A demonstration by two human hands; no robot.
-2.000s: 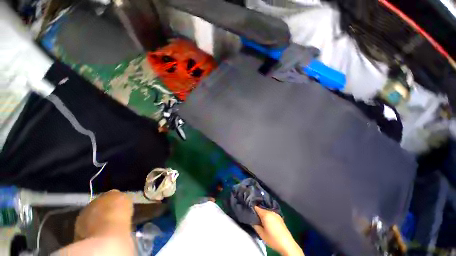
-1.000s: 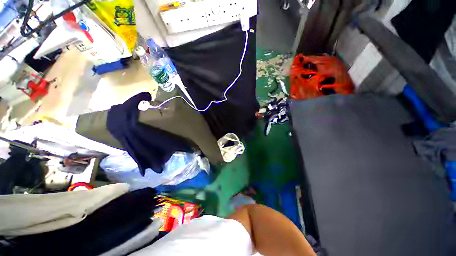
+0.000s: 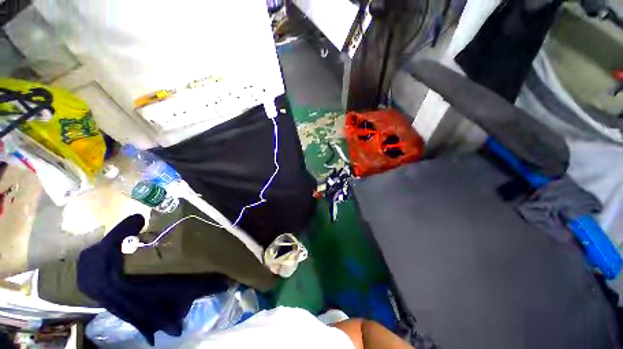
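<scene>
Neither of my hands shows. Only bare skin of an arm, cut off by the bottom edge, is in view beside my white clothing. The wide dark-grey padded ironing table (image 3: pixel 471 252) lies nearest on the right. A crumpled grey garment (image 3: pixel 561 204) lies at its far right edge, by a blue part. An off-white looped bundle (image 3: pixel 285 255) hangs at the left bench's edge. A navy cloth (image 3: pixel 130 279) is draped over olive padding (image 3: pixel 205 249) on the left, with the round white end of a cable (image 3: pixel 130 245) on it.
An orange-red plastic bag (image 3: pixel 382 143) is on the green floor beyond the table. A grey padded swing arm (image 3: pixel 492 112) stands at the upper right. Plastic bottles (image 3: pixel 149 193), a yellow bag (image 3: pixel 68 129) and a white socket strip (image 3: pixel 205 102) are on the left. Black cloth (image 3: pixel 239 170) hangs beside the bench.
The view has swung about. Two seconds ago a hand held dark crumpled cloth by the table's near edge; that hand and cloth are out of view now. The dark garments at lower left have left the picture.
</scene>
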